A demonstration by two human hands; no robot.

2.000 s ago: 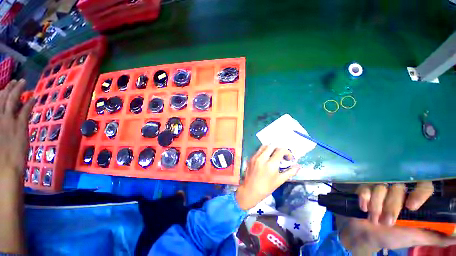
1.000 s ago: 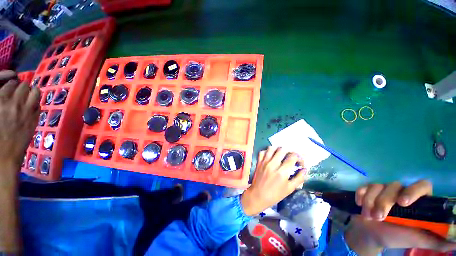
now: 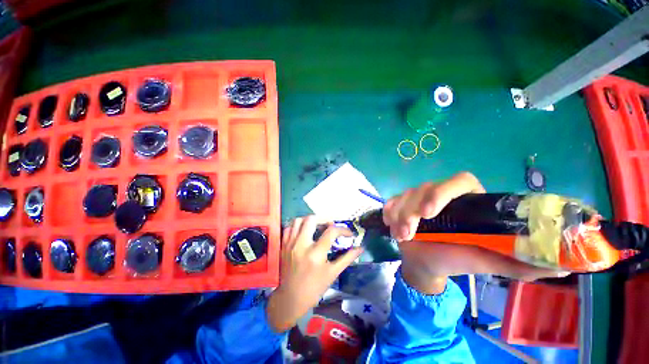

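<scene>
My left hand point(image 3: 307, 264) holds a small silvery round watch case point(image 3: 344, 240) between thumb and fingers at the bench's near edge. My right hand point(image 3: 434, 213) is closed around a black and orange electric screwdriver point(image 3: 491, 226), held nearly level, its narrow end pointing left at the case. The contact at the tip is too blurred to tell. Yellowish tape wraps the screwdriver's cable end. A white paper sheet point(image 3: 340, 193) lies just behind my left hand, with a blue stick point(image 3: 371, 195) partly hidden by my right hand. Black specks point(image 3: 322, 168) lie beside the paper.
A red-orange foam tray point(image 3: 238, 183) with dark discs stands left. Two yellow rings point(image 3: 418, 146), a green spool with white top point(image 3: 442, 97) and a loose round part point(image 3: 535, 178) lie behind. A grey post point(image 3: 591, 58) and another tray point(image 3: 625, 142) stand right.
My right hand has brought the screwdriver up and left to the case in my left hand. The view has shifted right, so the other person's hand at far left is out of view.
</scene>
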